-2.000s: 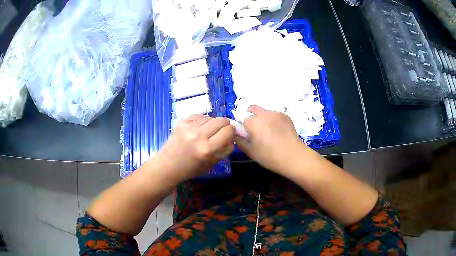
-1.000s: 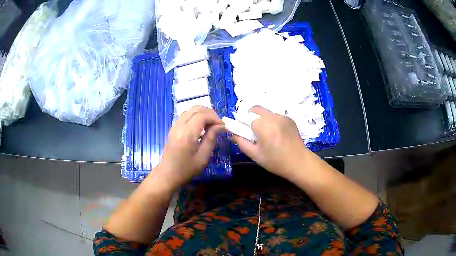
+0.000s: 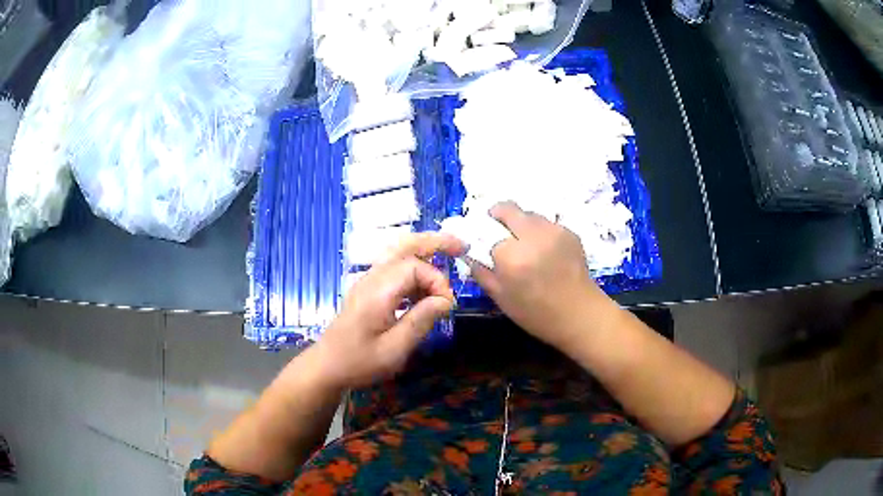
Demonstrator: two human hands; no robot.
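A loose heap of white inserts [image 3: 542, 145] fills the right blue tray [image 3: 647, 232]. My right hand [image 3: 532, 257] is at the heap's near left edge, its fingers bent around a whitish piece [image 3: 474, 235] that is overexposed and partly hidden. My left hand [image 3: 392, 305] is just left of it, over the left blue tray [image 3: 290, 232]. Its fingers are curled with thumb and forefinger close together; whether they pinch something small cannot be seen. White packed units [image 3: 380, 174] lie in a column in the left tray, the nearest ones partly behind my left hand.
An open poly bag of cream blocks [image 3: 474, 34] lies behind the trays and overlaps them. A large bulging poly bag [image 3: 184, 126] and a narrower filled bag [image 3: 48, 136] stand at the left. Stacked clear trays [image 3: 799, 116] are at the right. The bench edge [image 3: 765, 283] is in front.
My left hand has moved slightly down and apart from the white piece that showed between the hands. My right hand stays at the heap's edge. The view has shifted slightly.
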